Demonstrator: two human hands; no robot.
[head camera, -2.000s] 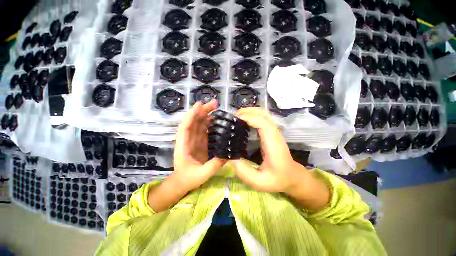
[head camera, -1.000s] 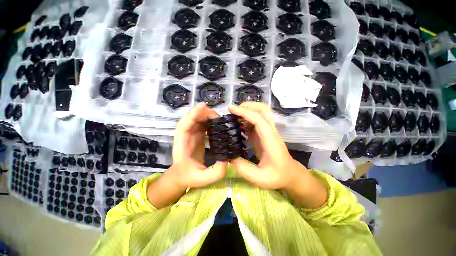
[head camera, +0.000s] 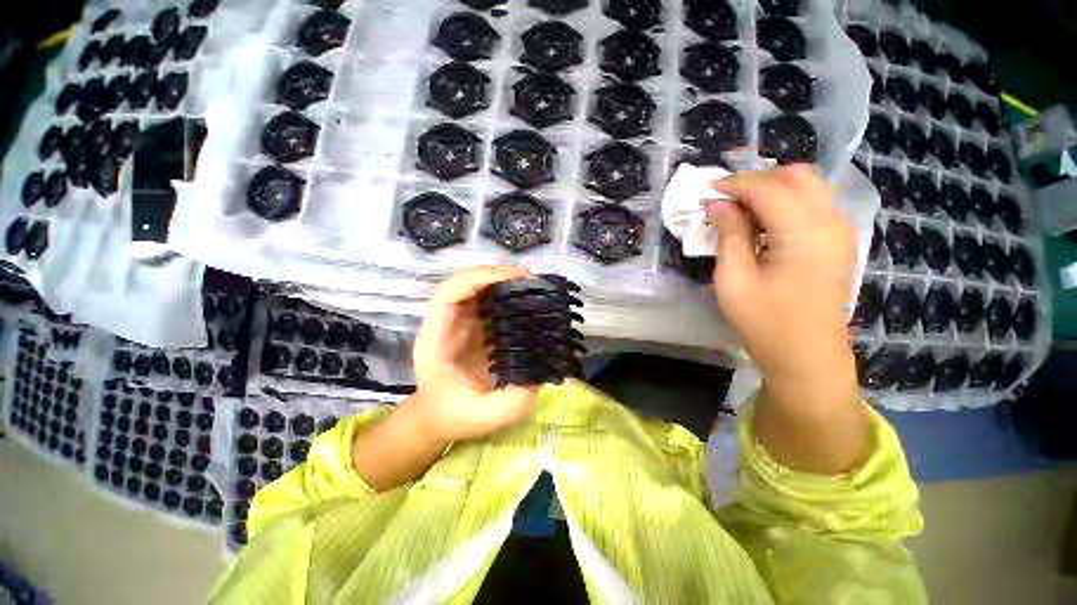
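Note:
My left hand (head camera: 455, 355) holds a ridged stack of black round parts (head camera: 535, 331) in front of my chest, at the near edge of the tray. My right hand (head camera: 785, 254) is over the right part of the blister tray, its thumb and fingertips pinching a crumpled white wiping cloth (head camera: 694, 203). The whitish blister tray (head camera: 369, 154) holds black round parts in rows of pockets, one per pocket. One column left of the middle shows no parts. Some pockets under the cloth and my right hand are hidden.
A left tray bears closer-lying black parts (head camera: 100, 140) and a black and silver smartphone (head camera: 160, 177). A right tray (head camera: 945, 384) is filled with black parts. More filled trays (head camera: 154, 455) stand lower at the left. White sheet edges (head camera: 130, 301) droop over the front.
My right hand has let go of the stack, moved right and forward, and taken hold of the white cloth. My left hand keeps the stack, now alone. The view has shifted slightly.

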